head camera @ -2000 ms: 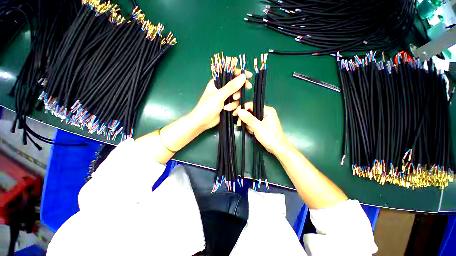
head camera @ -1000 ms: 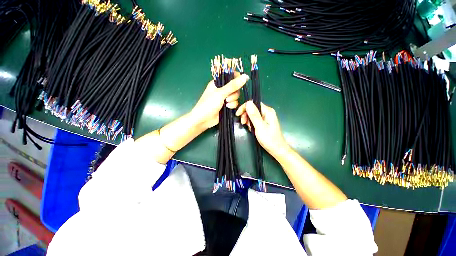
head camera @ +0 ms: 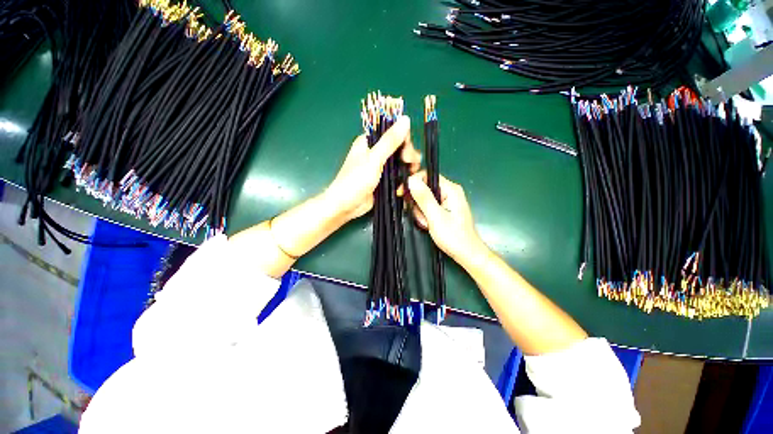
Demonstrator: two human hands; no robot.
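My left hand [head camera: 366, 169] is closed around a cable bundle [head camera: 386, 246] of black cables, held upright with gold tips up and white-blue-red wire ends down. My right hand [head camera: 445, 216], just to the right, holds a few black cables [head camera: 433, 153], also gold tips up, apart from the bundle. The fingertips of both hands are close together between the two groups. One cable hangs between them, partly hidden by the fingers; I cannot tell which hand holds it.
The left cable stack [head camera: 169, 119] and right cable stack [head camera: 678, 203] lie on the green bench. Loose long cables [head camera: 585, 38] lie at the back. A thin grey strip [head camera: 536, 138] lies left of the right stack. Blue bins [head camera: 119, 314] stand below the bench edge.
The group in my right hand has become thinner, and cables from it have joined the left-hand bundle. The hands have stayed in nearly the same place.
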